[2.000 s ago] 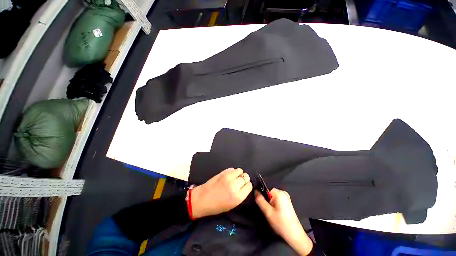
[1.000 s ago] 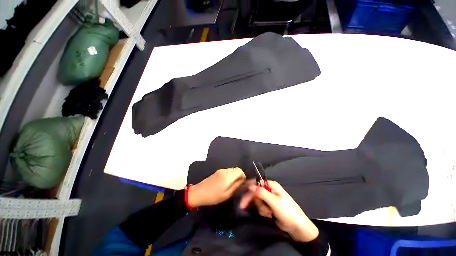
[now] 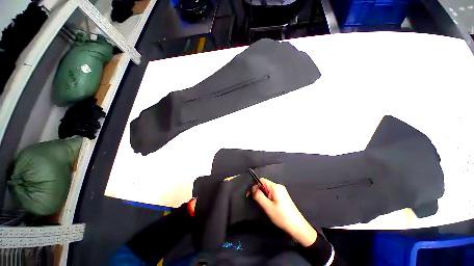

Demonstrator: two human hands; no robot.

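A long black garment panel (image 3: 332,192) lies along the table's near side, its left end raised and folded in front of me. My left hand (image 3: 232,177) is mostly hidden by this cloth; only bits of finger show at the fold, which it holds up, and a red band shows at the wrist. My right hand (image 3: 280,205) is shut on dark thread snips (image 3: 255,177) with a red part, blades pointing up and left over the raised cloth. I cannot tell whether the blades touch it. No loose thread can be made out.
A second black panel (image 3: 234,88) lies flat at the back left of the white table (image 3: 353,104). Shelves on the left hold green sacks (image 3: 83,72) and a black bundle (image 3: 81,118). A blue crate (image 3: 416,250) is below the table at the near right; another blue crate (image 3: 375,12) is behind.
The panel's left end has been lifted and folded over my left hand, which was in plain view before. My right hand and the snips have shifted slightly left. The camera view has shifted.
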